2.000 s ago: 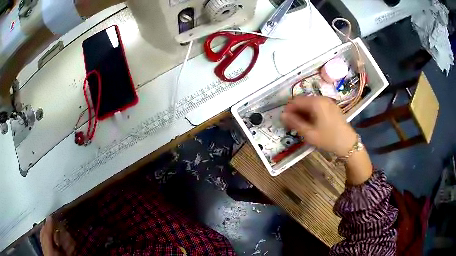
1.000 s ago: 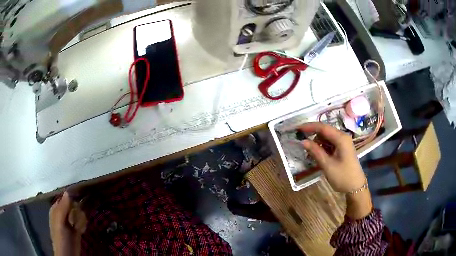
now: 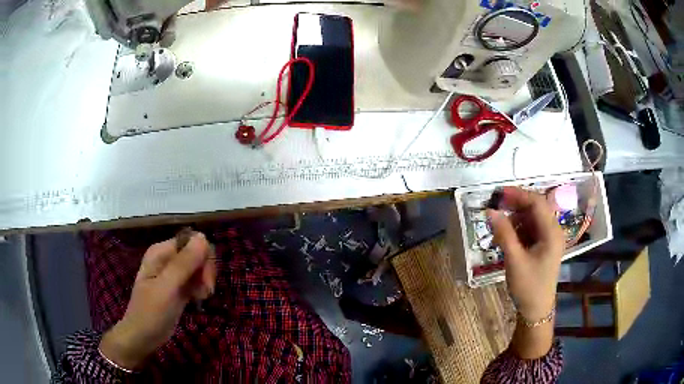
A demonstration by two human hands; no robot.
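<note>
My right hand (image 3: 531,251) is over the white open tray (image 3: 463,238). Its thumb and fingertips pinch a small dark round piece (image 3: 495,199), possibly a bobbin; it is too small to tell. My left hand (image 3: 161,289) is raised over the red and dark plaid cloth (image 3: 259,300) on the lap, fingers curled. A small brownish-dark piece (image 3: 184,238) shows at its fingertips; what it is cannot be told. The tray holds small parts, a pink-lidded pot (image 3: 566,196) and beige-pink cord loops (image 3: 592,206), partly hidden by my right hand.
Red-handled scissors (image 3: 480,129) lie on the white table (image 3: 360,161) behind the tray. A black phone (image 3: 324,71) with a red cord lies on the sewing machine bed (image 3: 225,52). A slatted wooden stool (image 3: 427,300) stands below the tray. Scraps lie on the grey floor.
My left hand has risen from the lower left to above the lap. My right hand has lifted the small dark piece from the tray. The view has shifted, moving the table leftward relative to it.
</note>
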